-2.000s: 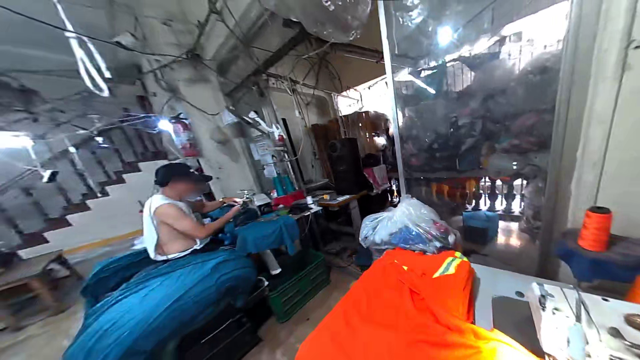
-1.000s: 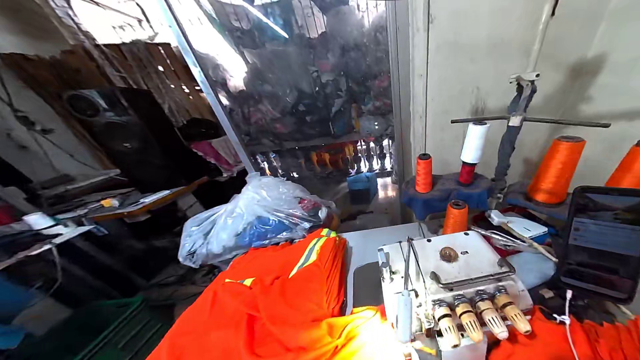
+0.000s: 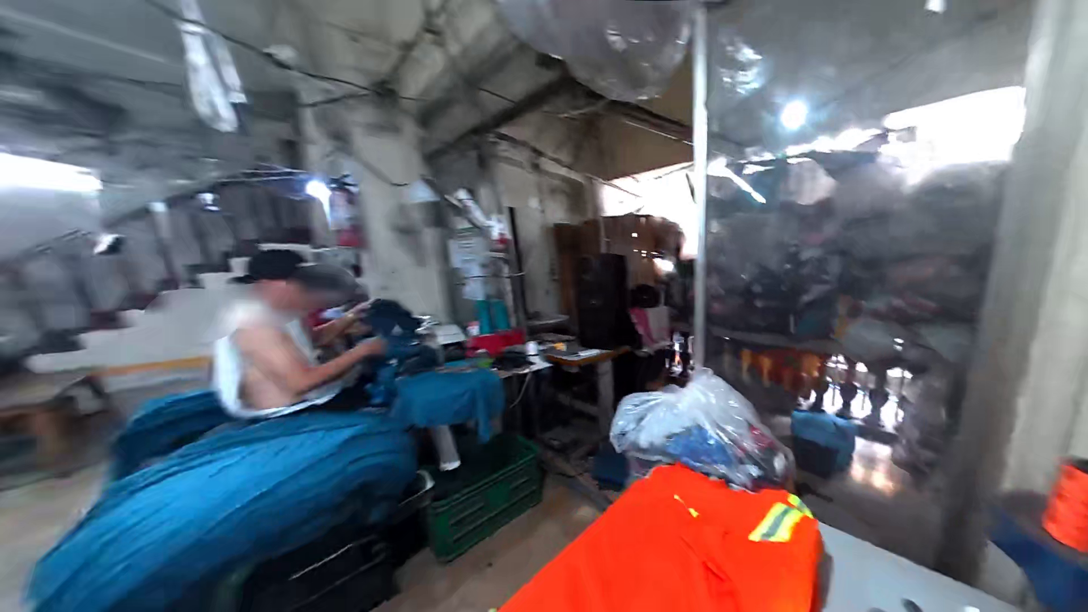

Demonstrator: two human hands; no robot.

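Note:
Neither my left hand nor my right hand shows in the head view. Orange fabric with a yellow and silver reflective strip [image 3: 680,544] lies in a heap at the bottom, over the left part of a pale work table [image 3: 901,574]. Behind the heap sits a clear plastic bag [image 3: 701,429] with blue and red things inside. An orange thread cone [image 3: 1068,503] stands at the right edge, cut off by the frame.
At left a seated person [image 3: 285,348] handles dark blue cloth beside large bundles of blue fabric [image 3: 246,493]. A green plastic crate [image 3: 484,501] stands on the floor between us. A metal post [image 3: 699,195] rises behind the plastic bag.
The view has swung left since one second ago; the sewing machine and most thread cones have left it. The seated person now holds dark cloth higher than two seconds ago.

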